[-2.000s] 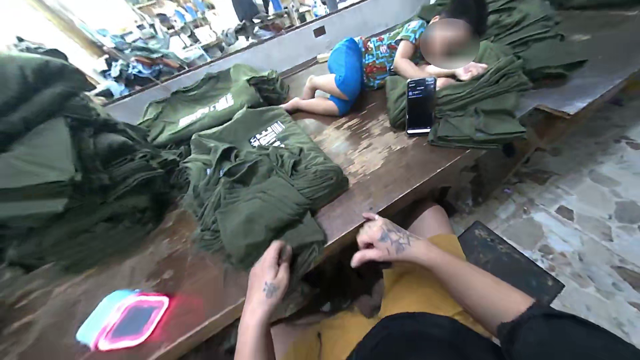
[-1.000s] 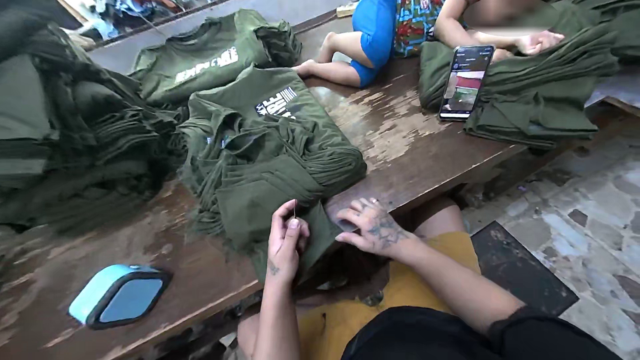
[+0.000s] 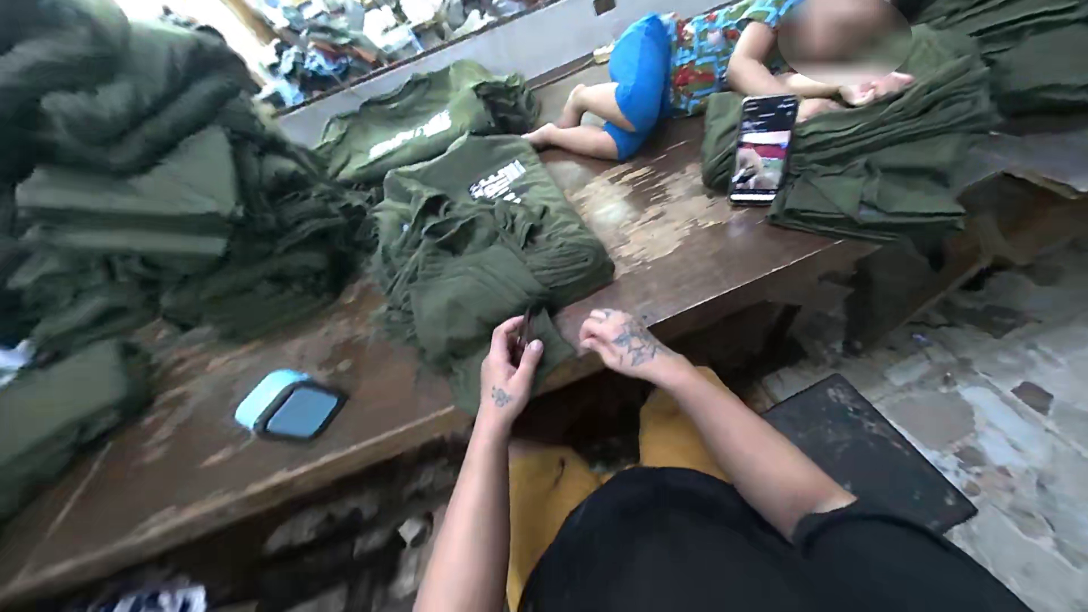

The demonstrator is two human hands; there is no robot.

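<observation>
Dark green T-shirts point(image 3: 484, 272) lie piled at the front edge of a worn wooden table, white print showing on one. My left hand point(image 3: 510, 365) is at the pile's near corner, with a small dark tool point(image 3: 525, 330) between thumb and fingers; it looks like thread snips, but its exact kind cannot be told. Just right of it, my right hand point(image 3: 625, 340) is beside the cloth corner, its fingers curled; whether it pinches anything is unclear. Behind the pile a second printed green shirt point(image 3: 416, 123) is spread out.
A large heap of green garments point(image 3: 127, 204) stands at left. A light blue speaker-like device point(image 3: 293, 406) lies on the wooden table point(image 3: 399, 416). A phone point(image 3: 762, 151) leans on folded green garments point(image 3: 875, 187) at right. A person in blue shorts point(image 3: 639, 76) lies on the table behind.
The device's pink-red glow, seen two seconds ago, is gone. My hands were lower, off the pile's corner, then; now they are at it. The phone's screen has changed from dark to a picture.
</observation>
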